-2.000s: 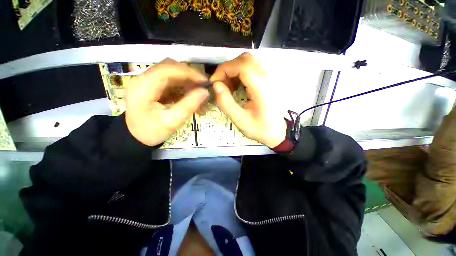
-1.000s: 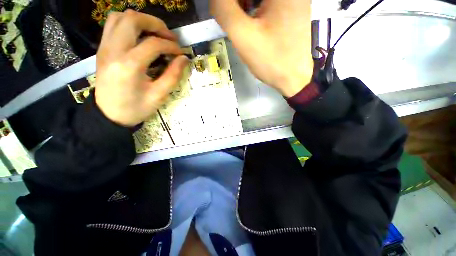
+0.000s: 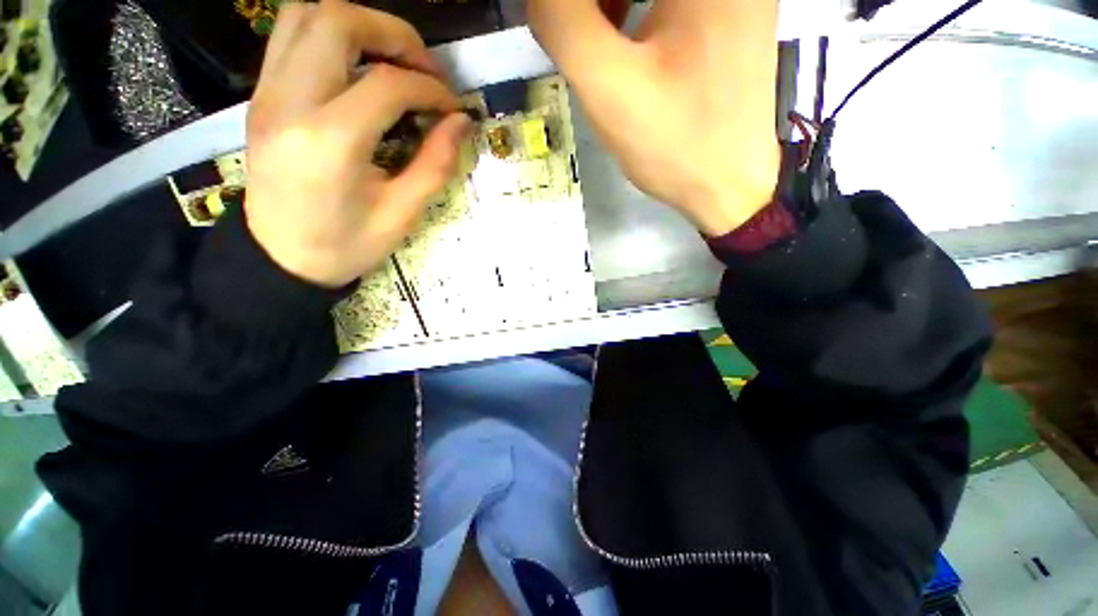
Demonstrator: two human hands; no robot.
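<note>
A pale cream circuit board [image 3: 506, 259] lies between the conveyor rails, several panels joined. At its far edge are a yellow block component [image 3: 536, 137], a ring coil [image 3: 500, 141] and a dark block [image 3: 505, 99]. My left hand [image 3: 355, 150] is over the board's left part, thumb and forefinger together near the coil; a small dark thing shows at the fingertips, too small to name. My right hand [image 3: 674, 102], with a dark red wrist strap [image 3: 756, 229], is beyond the far rail; its fingers are cut off by the top edge, so what they hold is hidden.
The near rail [image 3: 650, 323] runs before me. A silver parts bin [image 3: 145, 78] stands at the upper left. Part of the coil bin [image 3: 361, 15] shows at the top. Another board [image 3: 34, 343] lies at the far left. A black cord [image 3: 897, 54] runs from the wrist strap to the upper right.
My hands were together over the board; my right hand has since moved away, up and right, beyond the far rail. My left hand remains over the board. The whole view has tilted and shifted.
</note>
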